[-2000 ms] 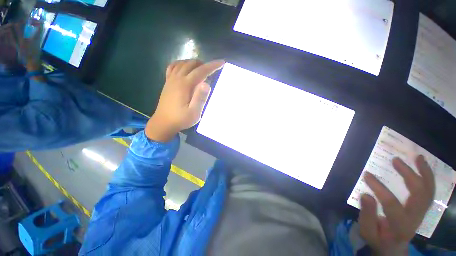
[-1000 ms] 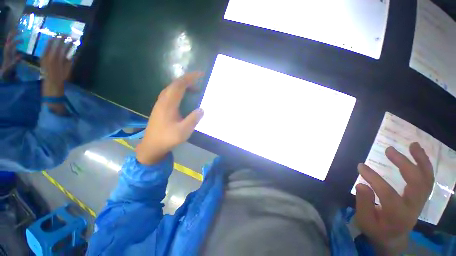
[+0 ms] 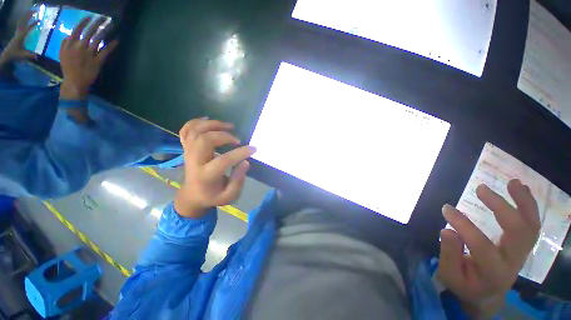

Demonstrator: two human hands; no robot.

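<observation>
A tablet with a glowing white display (image 3: 350, 142) lies in front of me in a black surround. My left hand (image 3: 214, 164) is at its left edge, fingers bent, index fingertip at the lower left side of the screen, holding nothing. My right hand (image 3: 491, 244) is over a second tablet (image 3: 537, 262) with faint lines of text, fingers spread, holding nothing; whether it touches the glass I cannot tell. A third white display (image 3: 401, 28) lies beyond, cut by the top edge. A fourth (image 3: 548, 69) is at the far right, cut by the right edge.
A dark green bench surface (image 3: 181, 56) with lamp glare is at the upper left. A person's hand (image 3: 81, 59) in a blue sleeve is over blue-lit displays (image 3: 59, 39) at the far left. A blue stool (image 3: 62, 282) stands on the grey floor with yellow lines.
My left hand has moved down along the screen's left side, from its upper left corner. My right hand stays over the right tablet, slightly shifted. The other person's hands have moved over their displays.
</observation>
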